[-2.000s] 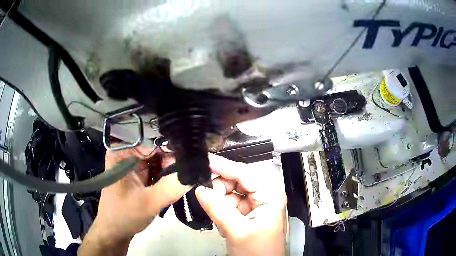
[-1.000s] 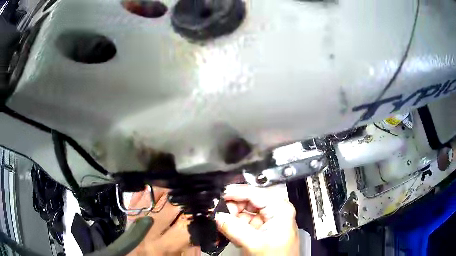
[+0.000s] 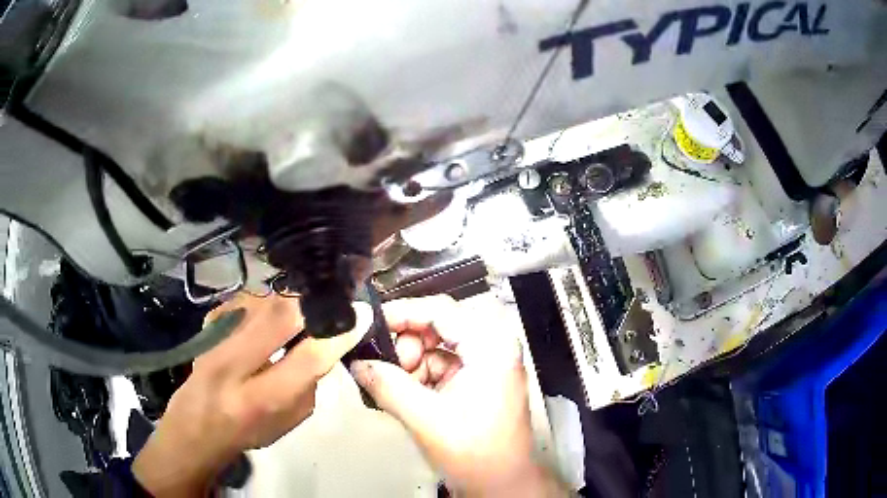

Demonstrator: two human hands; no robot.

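A small black fabric workpiece [image 3: 373, 338] is pinched between my two hands just below the needle area. My right hand [image 3: 452, 379] holds its right side between thumb and bent fingers. My left hand [image 3: 248, 379] lies at its left, fingers reaching under the dark ribbed presser mechanism [image 3: 316, 263], which hides the fingertips and the needle. The pale machine head [image 3: 438, 78] with "TYPICAL" lettering fills the top. A bent wire guard [image 3: 215, 269] hangs above my left hand.
The opened machine bed [image 3: 720, 243] with a dark metal arm [image 3: 598, 272] is at right, with a white, yellow-labelled bottle [image 3: 708, 131] on it. A blue bin [image 3: 812, 409] is at lower right. A black fabric pile [image 3: 83, 340] lies at left. A grey hose [image 3: 126, 358] crosses the left side.
The view has shifted, so the machine head sits higher and more of the bed and both hands shows. The black piece now stands out between my hands.
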